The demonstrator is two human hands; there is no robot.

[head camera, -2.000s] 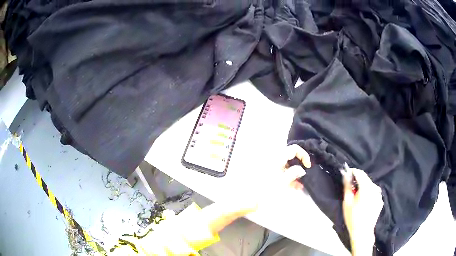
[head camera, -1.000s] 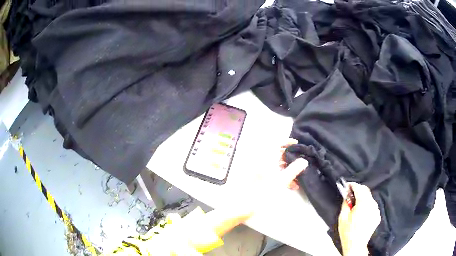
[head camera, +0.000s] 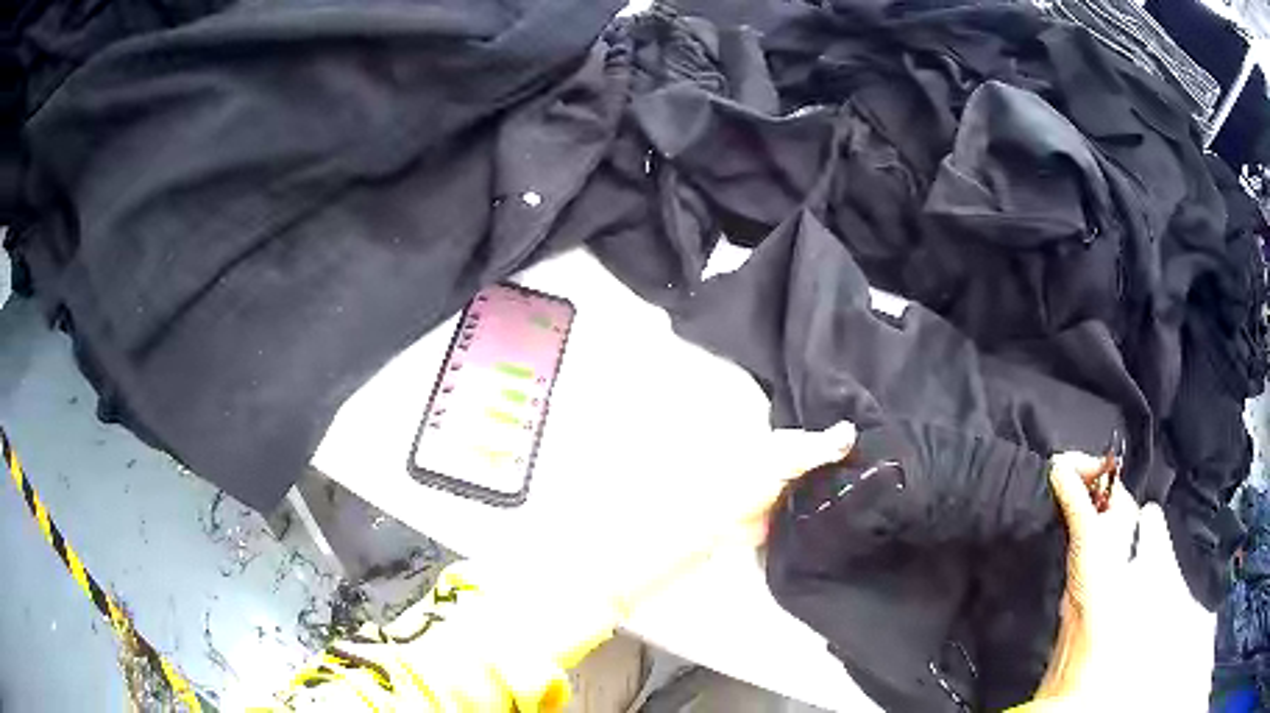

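The dark shorts (head camera: 947, 543) lie in front of me, with the gathered waistband spread between my hands and the darker inside showing below it. White stitch marks show near the waistband and lower down. My left hand (head camera: 794, 474) grips the left end of the waistband, thumb on top, fingers hidden under the cloth. My right hand (head camera: 1114, 557) holds the right end, with the thread snips (head camera: 1107, 481) partly hidden in it; dark blades and a reddish grip show. My right fingers are washed out by glare.
A smartphone (head camera: 495, 394) with a lit pink screen lies on the white tabletop (head camera: 627, 362) left of the shorts. Dark garment heaps lie at left (head camera: 279, 237) and at back right (head camera: 1031, 167). The grey floor has thread scraps and yellow-black tape (head camera: 70, 564).
The waistband is now spread wide with the inside showing, where before a bunched edge was pinched. My right hand has moved right and up. The view has shifted, so the phone sits further left.
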